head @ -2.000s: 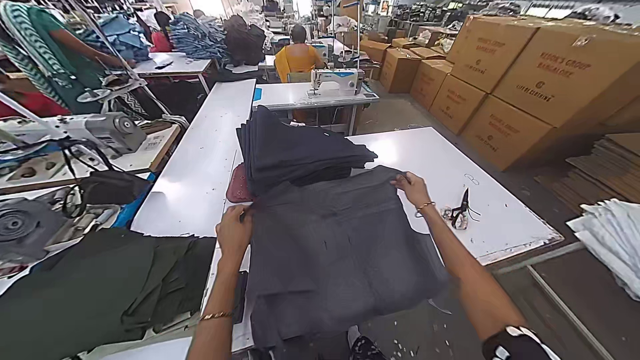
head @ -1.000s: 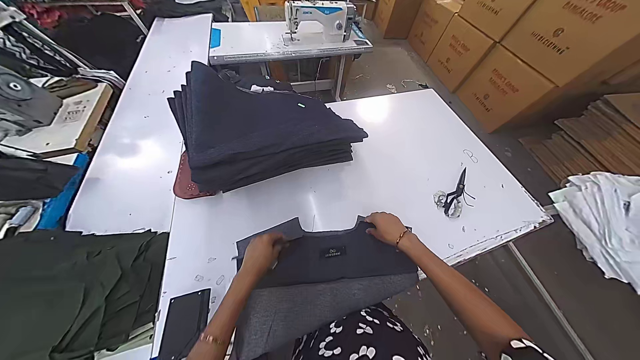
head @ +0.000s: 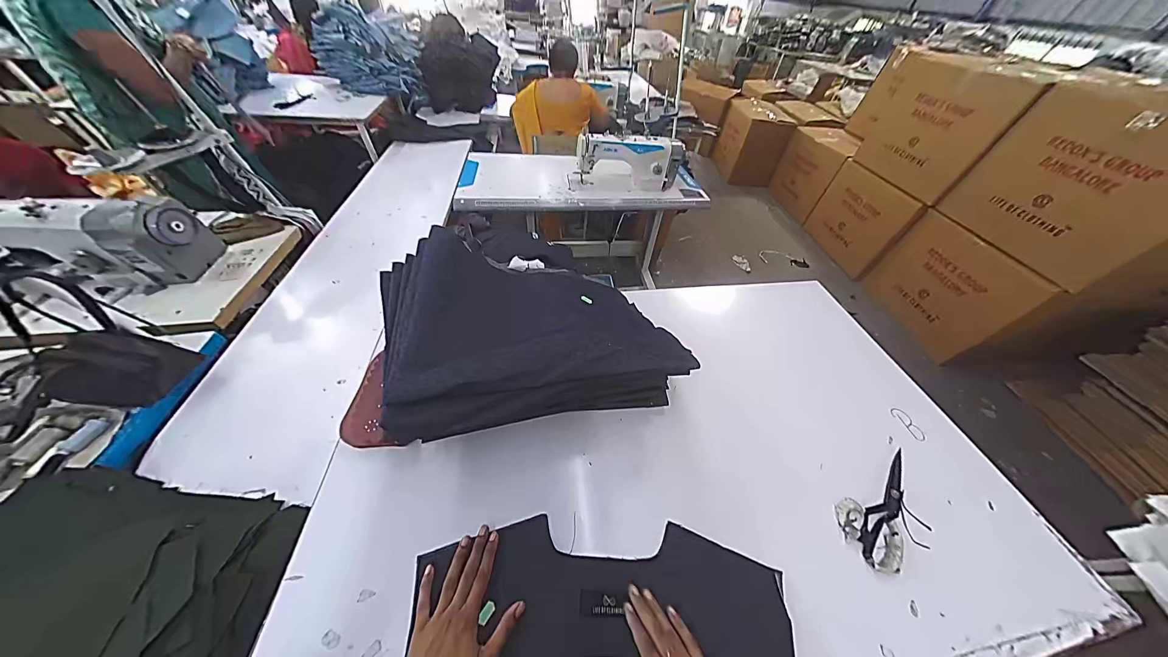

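A dark garment panel (head: pixel 566 593) with a cut-out neckline lies flat at the near edge of the white table. My left hand (head: pixel 461 598) rests spread on its left shoulder, beside a small green sticker (head: pixel 486 612). On the panel's middle, my right hand (head: pixel 659 625) touches the right end of a black label (head: pixel 602 603) that bears writing. Beyond the panel sits a stack of folded dark fabric pieces (head: pixel 529 338), with another green sticker on top. Scissors (head: pixel 885 516) with wrapped handles lie on the table to the right.
A reddish-brown board (head: pixel 363 411) shows under the stack's left side. Dark green cloth (head: pixel 128 566) lies at left, below a sewing machine (head: pixel 160 237). Another sewing machine (head: pixel 630 160) stands ahead, with a seated person beyond. Cardboard boxes (head: pixel 967 283) stand at right.
The dark panel, held up by both hands two seconds ago, now lies on the table. My hands have gone from gripping its shoulder edges to resting on its surface. The view has tilted.
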